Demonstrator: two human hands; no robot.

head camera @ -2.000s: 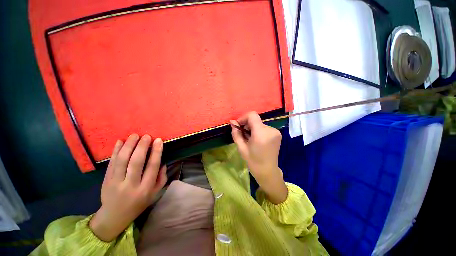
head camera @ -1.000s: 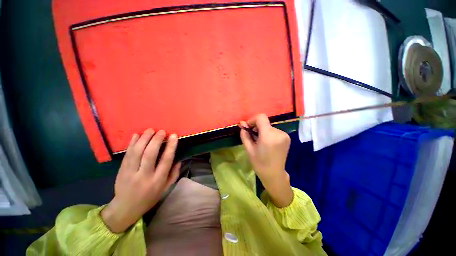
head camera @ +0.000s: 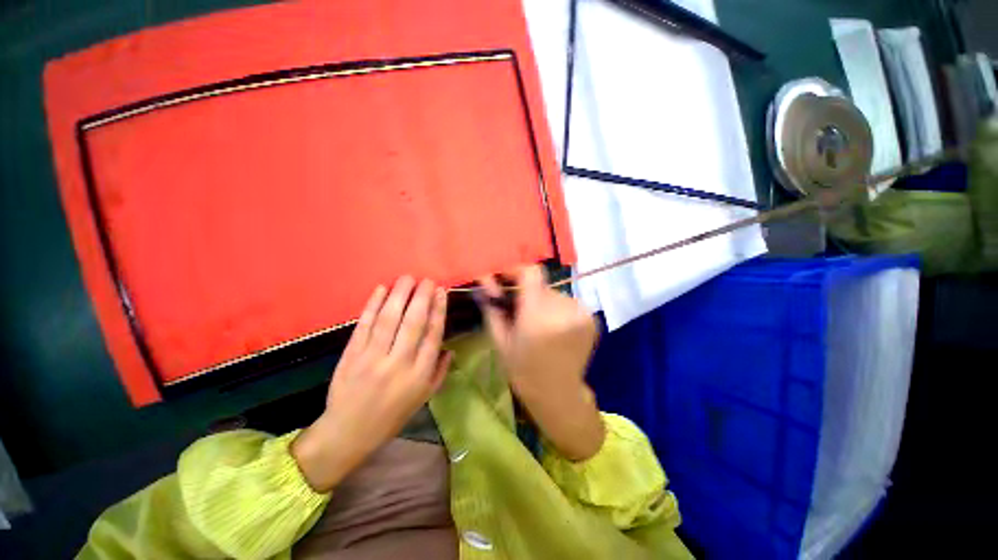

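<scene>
A black rectangular frame (head camera: 290, 77) lies on the red foam board (head camera: 317, 186). Narrow tape (head camera: 679, 244) runs from the tape roll side at the right to my right hand, and a pale line of it lies along the frame's near side. My left hand (head camera: 389, 366) lies flat on the near side, fingers together on the frame edge, holding nothing visible. My right hand (head camera: 542, 339) is right of it, blurred, fingers pinched on a small dark tool (head camera: 498, 298) at the tape. The tool is mostly hidden by the fingers.
White sheets (head camera: 668, 120) with another black frame (head camera: 657, 188) lie right of the board. Beyond are the tape roll (head camera: 828, 146) and white strips (head camera: 865, 77). A blue crate (head camera: 711, 405) with pale sheets is at lower right. Another person's yellow-green sleeve (head camera: 919, 224) is at far right.
The view has shifted, so the board and roll sit further left. My left hand has slid right along the near side, close to my right hand. The sleeve at far right shows more.
</scene>
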